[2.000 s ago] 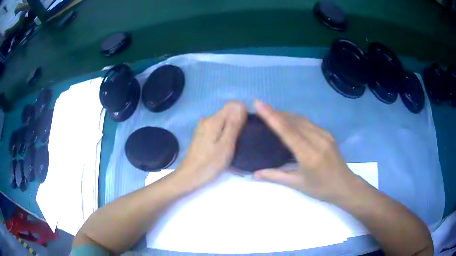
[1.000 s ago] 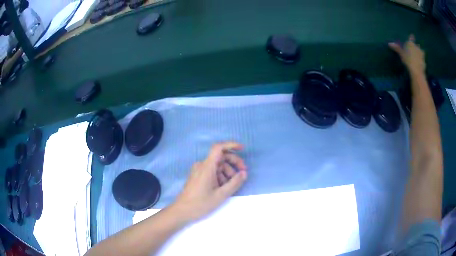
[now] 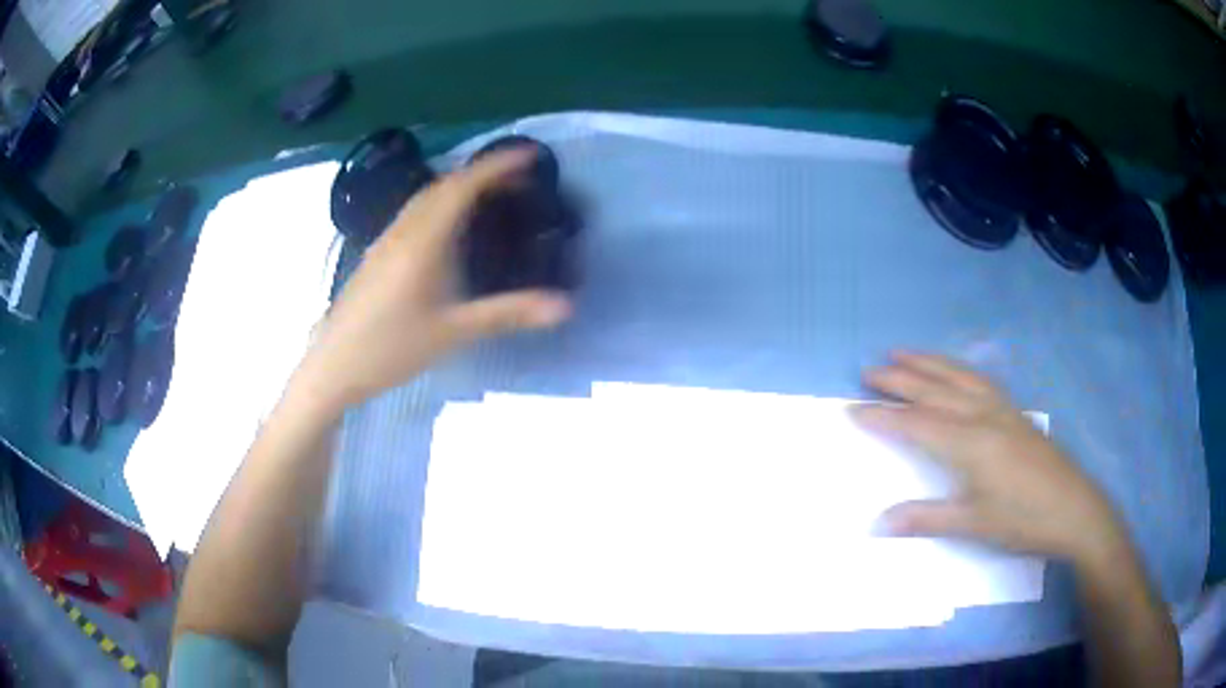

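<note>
My left hand (image 3: 403,303) is at the left of the pale mat, fingers and thumb around a dark round part (image 3: 518,242); both are blurred. Behind it another round black part (image 3: 528,159) shows partly. My right hand (image 3: 975,464) is over the right end of the white sheets (image 3: 699,511), fingers spread, with nothing seen in it. The white sheets lie in uneven layers on the mat (image 3: 753,269) before me.
A black part (image 3: 377,182) stands at the mat's upper left edge. Several glossy black parts (image 3: 971,175) lean together at the upper right. A white stack (image 3: 249,336) and small black discs (image 3: 114,323) lie at left. More discs (image 3: 850,30) sit on the green surface beyond.
My right hand has come back from the far right to the white sheets. My left hand has moved left and now holds a round part. The view has shifted.
</note>
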